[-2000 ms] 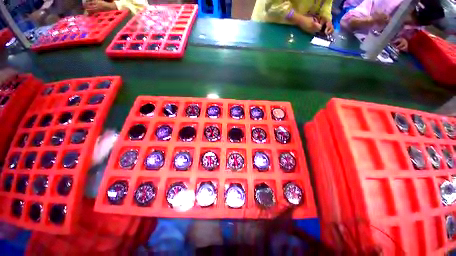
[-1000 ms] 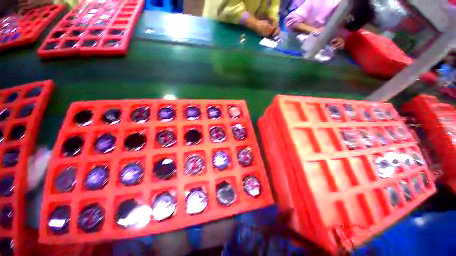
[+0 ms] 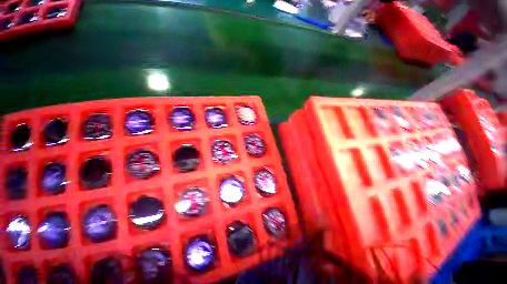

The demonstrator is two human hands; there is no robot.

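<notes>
A red foam tray (image 3: 286, 205) lies in front of me, its left side and near edge cut off by the picture. Its visible pockets hold round watch heads: plain black ones (image 3: 95, 171), purple-blue ones (image 3: 99, 222), chronograph-style dials (image 3: 192, 201) and a pale printed one (image 3: 246, 115) in the far right corner. To its right stands a pile of red trays (image 3: 347, 183). The top tray's left pockets are empty, and silver-grey watch heads (image 3: 437, 189) fill pockets on its right. Neither of my hands can be made out.
The trays rest at a glossy green bench top or belt (image 3: 222, 61). Another filled red tray (image 3: 41, 25) is at the far left. More red trays (image 3: 414, 36) stand at the far right, beside a blurred pale post (image 3: 467, 77). Dark blurred strands cross the bottom near the pile.
The view has turned right and moved closer, so the front tray sits further left and is now cut off. The workers opposite have mostly left the picture. No watch head is clearly seen to move.
</notes>
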